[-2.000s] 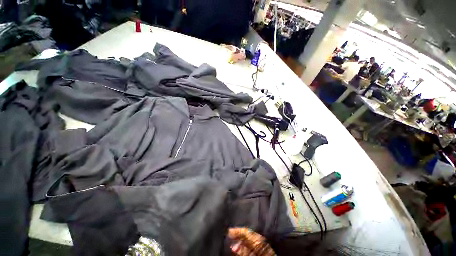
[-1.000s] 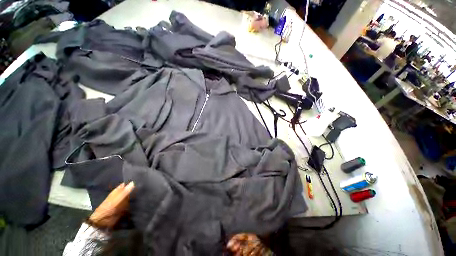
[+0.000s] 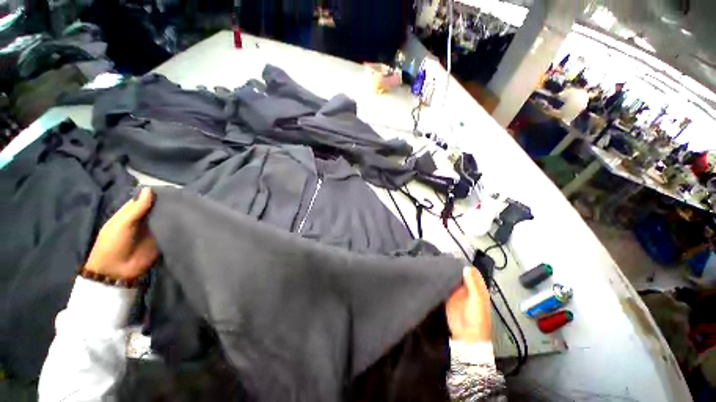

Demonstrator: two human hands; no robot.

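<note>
A dark grey jacket (image 3: 283, 290) is held up near the table's front edge, its upper edge stretched between my hands. My left hand (image 3: 126, 239) grips one corner at the left, thumb up, with a beaded band at the wrist. My right hand (image 3: 469, 306) grips the other end at the right. The cloth sags in the middle and hangs down out of the picture. Behind it a dark grey zip jacket (image 3: 267, 184) lies on the table, its pale front zip (image 3: 312, 206) showing; its lower part is hidden by the held cloth.
More dark grey jackets lie at the left (image 3: 39, 204) and far side (image 3: 180, 118). At the right are black cables (image 3: 510, 318), a black spray gun (image 3: 512, 220), a green spool (image 3: 536, 275), a blue-white can (image 3: 547, 301) and a red spool (image 3: 555, 321). Sewing rows stand beyond.
Both hands have risen from the near edge and spread apart, lifting the grey cloth and stretching it. The held cloth now covers the lower part of the lying jacket and the orange snips.
</note>
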